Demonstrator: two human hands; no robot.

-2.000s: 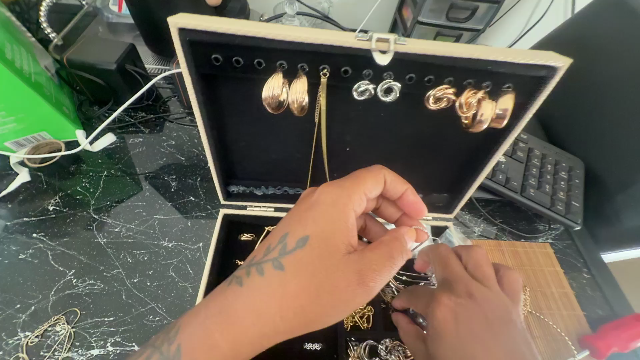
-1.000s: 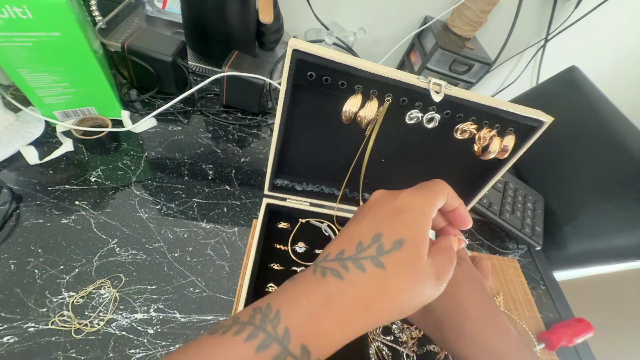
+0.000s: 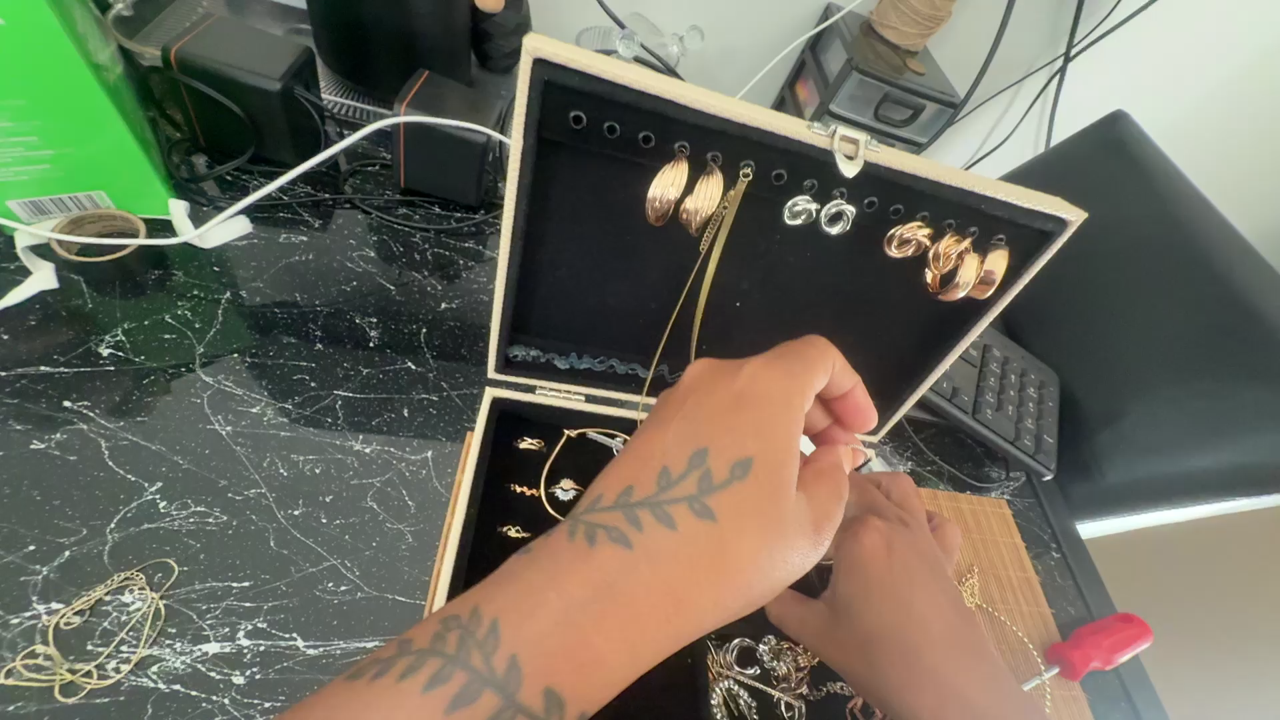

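Note:
An open jewelry box [image 3: 507, 230] with a black lining stands in front of me. From its upright lid hang gold hoop earrings [image 3: 667, 192], a gold necklace [image 3: 708, 270], silver knot earrings [image 3: 837, 214] and gold knot earrings [image 3: 908, 240]. My left hand [image 3: 770, 450] is over the right part of the box, fingertips pinched near something small and whitish that I cannot identify. Close beside it, my right hand [image 3: 885, 560] has its fingers bent; its grip is hidden. Rings [image 3: 530, 443] and a gold bangle [image 3: 545, 480] lie in the left part, silver jewelry [image 3: 765, 665] at the bottom.
A tangled gold chain [image 3: 90, 630] lies on the black marbled table at left. A bamboo mat [image 3: 985, 530], a red-handled screwdriver [image 3: 1100, 645] and a keyboard [image 3: 1010, 400] are at right. Behind stand black speakers [image 3: 445, 140]; a tape roll [image 3: 97, 237] and white cable are at left.
The view has shifted, showing more of the table at left. Both hands stay close together over the box's right part, and the rings at left show more than two seconds ago.

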